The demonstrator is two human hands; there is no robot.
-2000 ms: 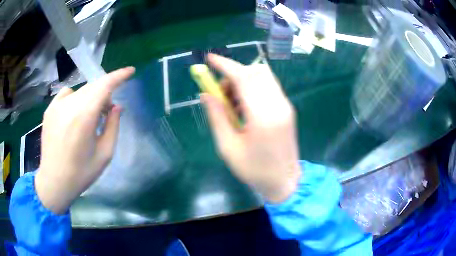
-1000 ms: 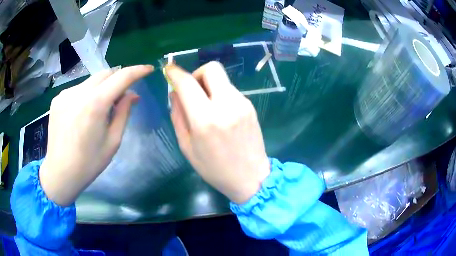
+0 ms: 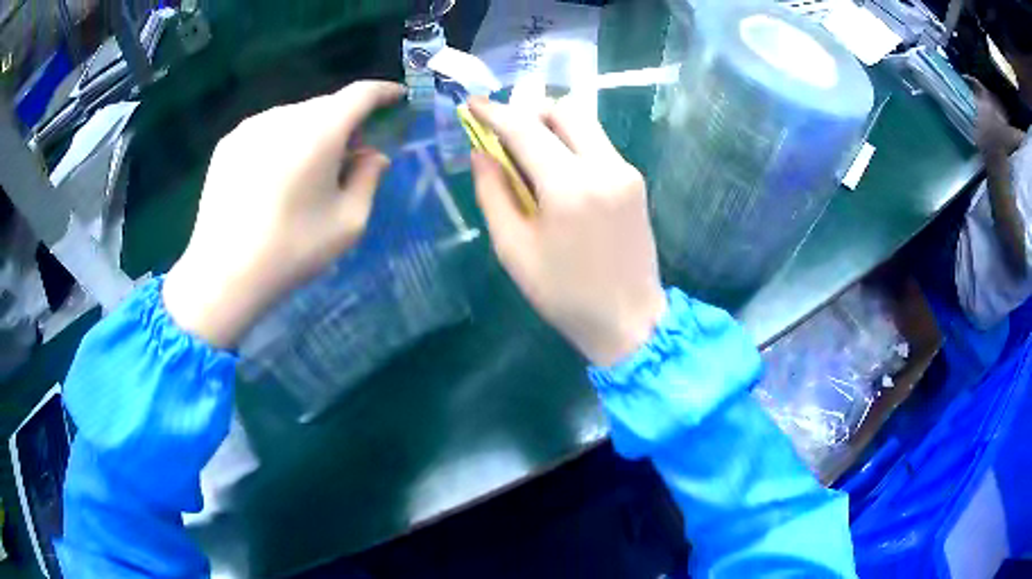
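My left hand (image 3: 283, 187) is raised over the bench, index finger and thumb apart at the front. A clear printed film sheet (image 3: 368, 300) hangs below and beside it and seems held by fingers hidden behind the hand; the image is blurred there. My right hand (image 3: 577, 209) is shut on a slim yellow utility knife (image 3: 495, 153), whose tip points up and left towards a labelled bottle. Part of the white tape frame (image 3: 450, 195) shows between my hands, partly behind the film. A large clear film roll (image 3: 753, 164) with a white core stands on the right.
The green bench (image 3: 509, 362) curves along the front. Behind the knife are a clear bottle (image 3: 422, 48), white tissue and a written paper (image 3: 532, 34). A carton of crumpled film (image 3: 832, 373) is beyond the front edge. A person's arm (image 3: 996, 226) is at far right. A tablet (image 3: 43, 475) is lower left.
The view has turned to the right. My left hand and the film have moved right across the bench. My right hand, still holding the knife, has moved right, away from the tape frame's left corner.
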